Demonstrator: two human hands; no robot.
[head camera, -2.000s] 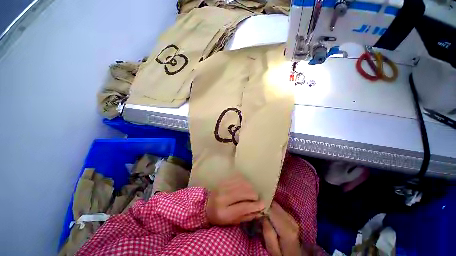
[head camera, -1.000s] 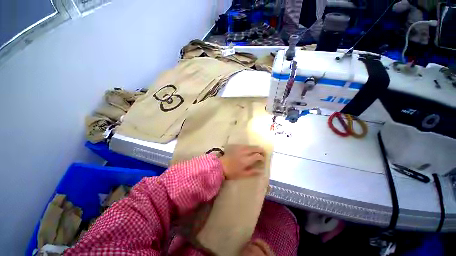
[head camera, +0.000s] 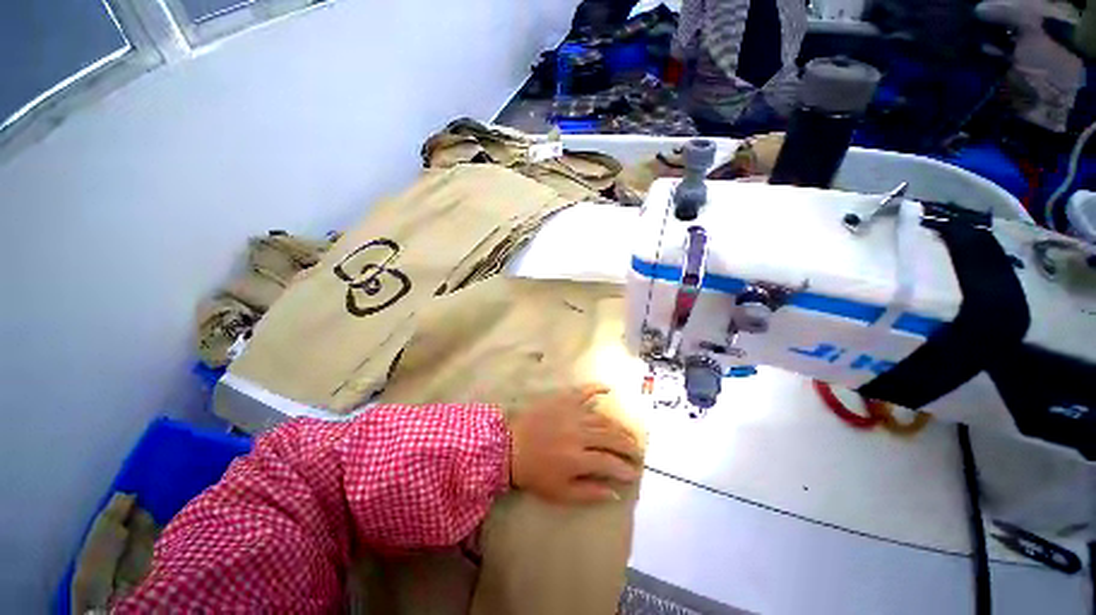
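The khaki panels being sewn (head camera: 559, 547) run from under the head of the white sewing machine (head camera: 793, 288) over the table's front edge. The needle area (head camera: 673, 378) is brightly lit at their right edge. My left hand (head camera: 577, 447) lies palm down on the cloth just left of and in front of the needle, fingers slightly spread. My red-and-white sleeve covers part of the cloth. No motif shows on these panels. My right hand is out of the picture.
A flat pile of khaki panels (head camera: 349, 288) with a brown motif lies left. Bundles (head camera: 258, 288) sit by the wall, a blue bin (head camera: 168, 463) below. Ringed scissors (head camera: 859, 408) and dark snips (head camera: 1036, 548) lie right. A person's patterned clothing (head camera: 736, 54) shows behind.
My left hand has moved from the lower end of the cloth up near the needle. My right hand has left the picture. The view has tilted up, showing more of the machine and background.
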